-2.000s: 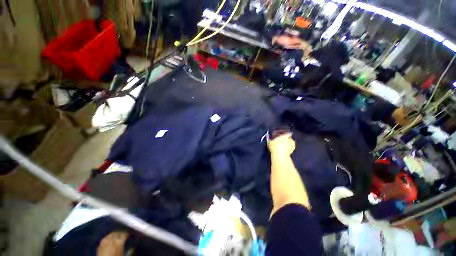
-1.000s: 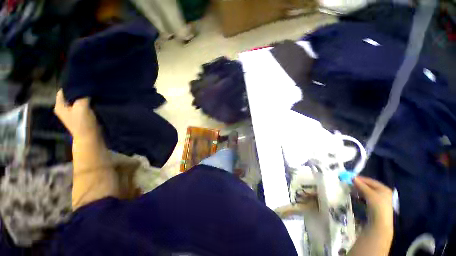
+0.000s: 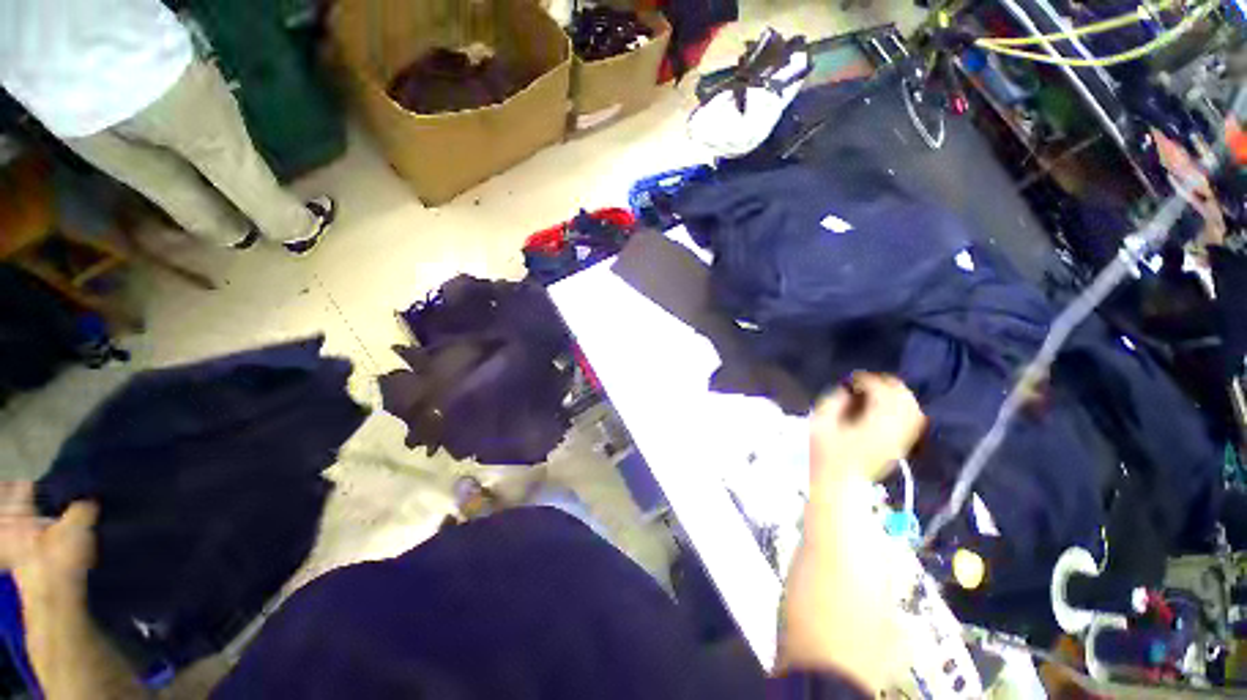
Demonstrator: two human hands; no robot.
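Note:
A dark navy garment piece (image 3: 205,479) hangs spread at the lower left. My left hand (image 3: 52,554), cut off partly by the left edge, grips its near side. My right hand (image 3: 868,427) is raised over the sewing machine (image 3: 875,588), with its fingers curled; blur hides whether it holds anything. More navy garment pieces (image 3: 848,267) lie heaped beyond it on the dark-covered table, with small white paper tickets (image 3: 834,223) on them. A brown-black cloth piece (image 3: 663,283) lies across the edge of the white machine table (image 3: 643,390).
Ragged dark pieces (image 3: 486,369) are heaped beside the table. Open cardboard boxes (image 3: 458,144) holding dark pieces stand at the top. A person in light trousers (image 3: 185,171) stands at the upper left. A red basket (image 3: 581,239) is behind the table. A grey pole (image 3: 1026,390) crosses the right side.
The view has shifted. The navy piece in my left hand is now lower and spread out. My right hand has moved from beside the blue fitting to above the machine.

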